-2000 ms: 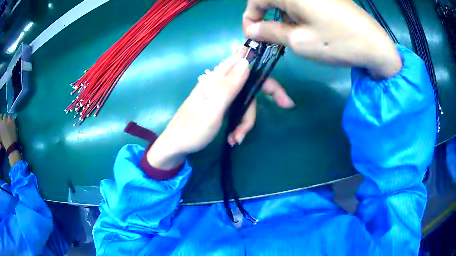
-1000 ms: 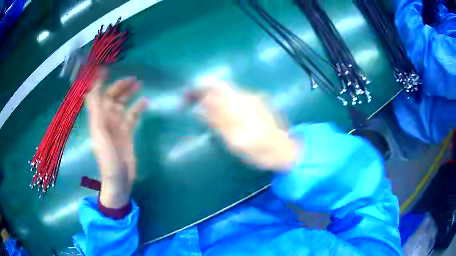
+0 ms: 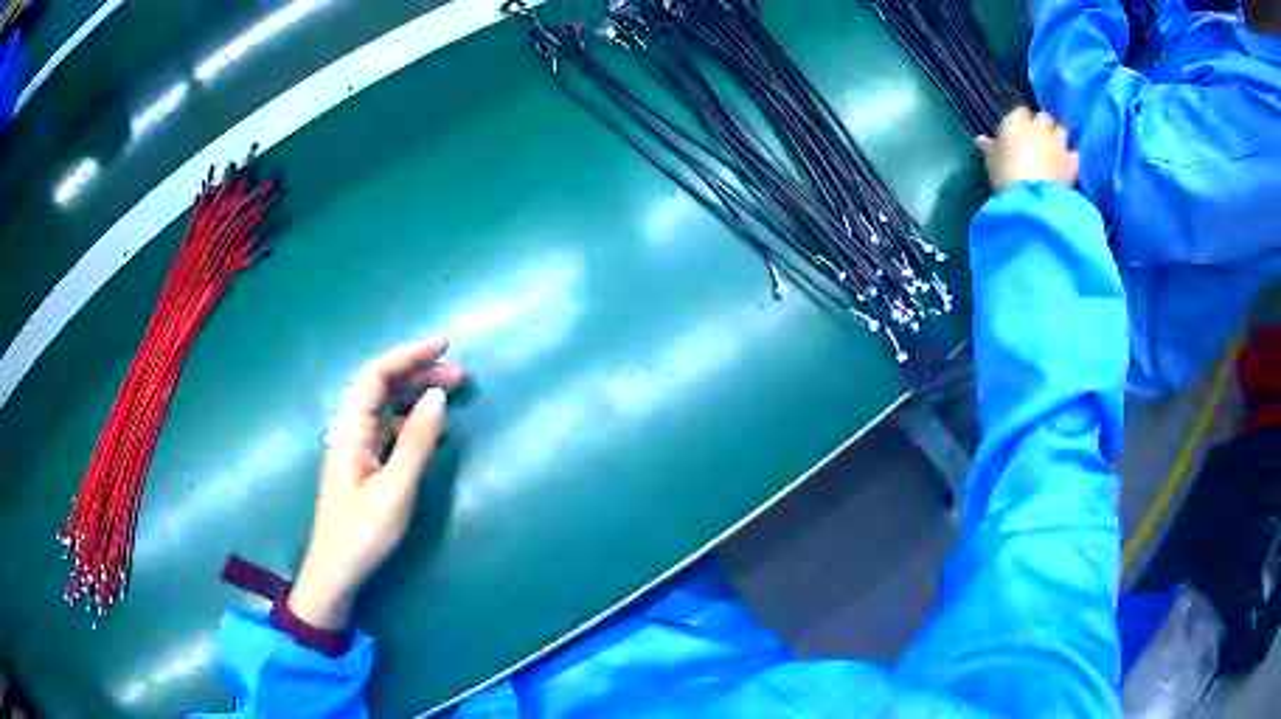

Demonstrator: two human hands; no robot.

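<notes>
My left hand (image 3: 377,457) is over the green bench at lower left, empty, with fingers half curled and apart, and a dark red band at the wrist. My right hand (image 3: 1033,149) is stretched to the upper right, at the lower end of a bundle of black cables (image 3: 953,59). It covers the cable ends; whether the fingers grip them cannot be told. A wider spread of black cables (image 3: 759,120) lies at upper centre, with small whitish ends toward the bench edge. A bundle of red cables (image 3: 158,368) lies at the left.
The green bench (image 3: 604,478) has a curved front edge and a white strip (image 3: 134,197) along its far side. Another person in a blue smock (image 3: 1194,197) is at the right, close to my right arm. A clear plastic bag (image 3: 1177,653) is at lower right.
The black cables held two seconds ago are out of my hands. My right hand has moved far right to the black bundle. My left hand has moved off the red cables. The view has shifted.
</notes>
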